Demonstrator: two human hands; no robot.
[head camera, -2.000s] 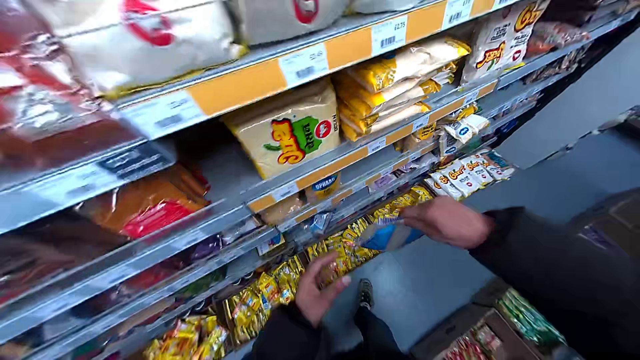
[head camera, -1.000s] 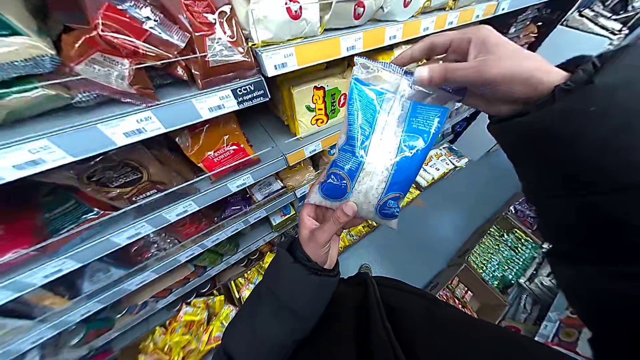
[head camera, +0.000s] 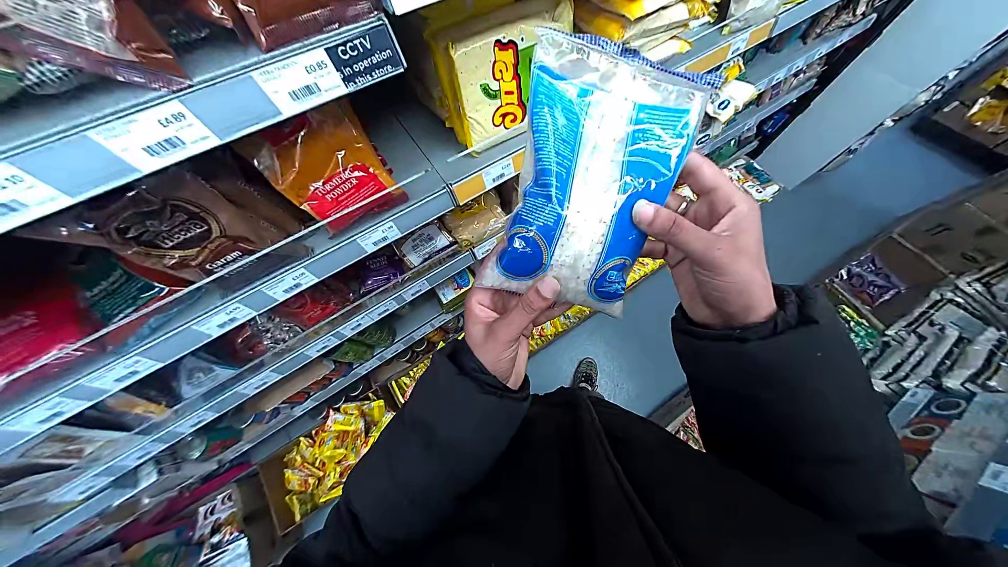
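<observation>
A clear plastic bag with blue printed panels (head camera: 606, 173), filled with something white and grainy, is held up tilted in front of me. My left hand (head camera: 512, 323) grips its lower left edge, thumb on the front face. On the right side of the bag, my right hand (head camera: 713, 236) pinches the edge with the thumb in front and the fingers mostly hidden behind. Behind the bag, a pale yellow packet (head camera: 488, 79) stands on a shelf. A packet of turmeric powder (head camera: 327, 169) lies on the shelf to the left.
Metal shelves with a price-label rail (head camera: 157, 134) run along the left, packed with spice bags. Yellow packets (head camera: 335, 449) fill a low carton below. At the right are cartons of packaged goods (head camera: 945, 331). My shoe (head camera: 585, 373) shows on the grey floor (head camera: 622, 346).
My right hand has moved from the bag's top edge down to its right side. My left hand still holds the lower part. The view has come closer to the shelves.
</observation>
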